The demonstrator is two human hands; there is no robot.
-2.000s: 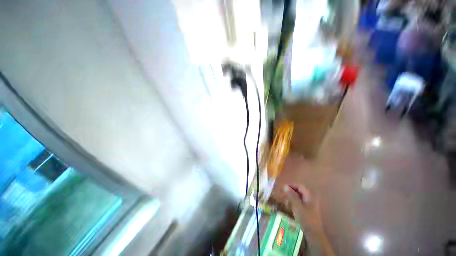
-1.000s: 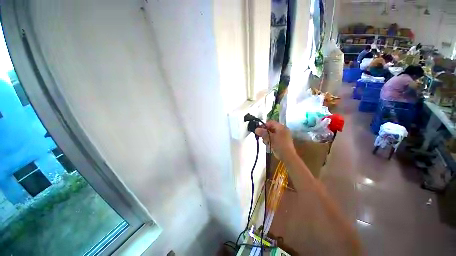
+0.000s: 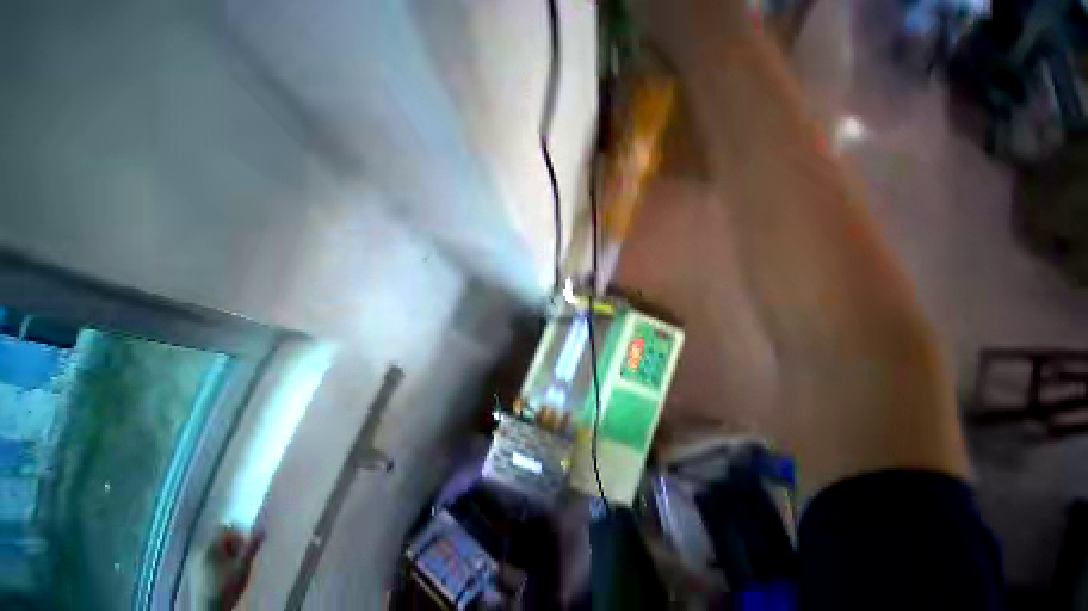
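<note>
My right forearm (image 3: 823,263) reaches from the dark sleeve at lower right to the top edge; its hand is cut off there. My left hand (image 3: 227,567) is small and blurred at lower left beside the window sill, and its grip is unclear. A black cable (image 3: 549,143) hangs from the top edge. A second dark cable (image 3: 594,358) crosses the cream-white machine with its green panel (image 3: 630,412). The cables' upper ends are out of view.
A slotted metal guard (image 3: 525,460) is at the machine's near end. Yellow-orange strands (image 3: 638,149) lie beyond it. A window (image 3: 107,477) is at lower left, with a latch handle (image 3: 352,477) nearby. A dark stool or frame (image 3: 1032,388) stands at right.
The view has tilted down, bringing the machine up into the middle. My right hand, earlier at a black plug on the wall, has left the picture at the top. My left hand has appeared.
</note>
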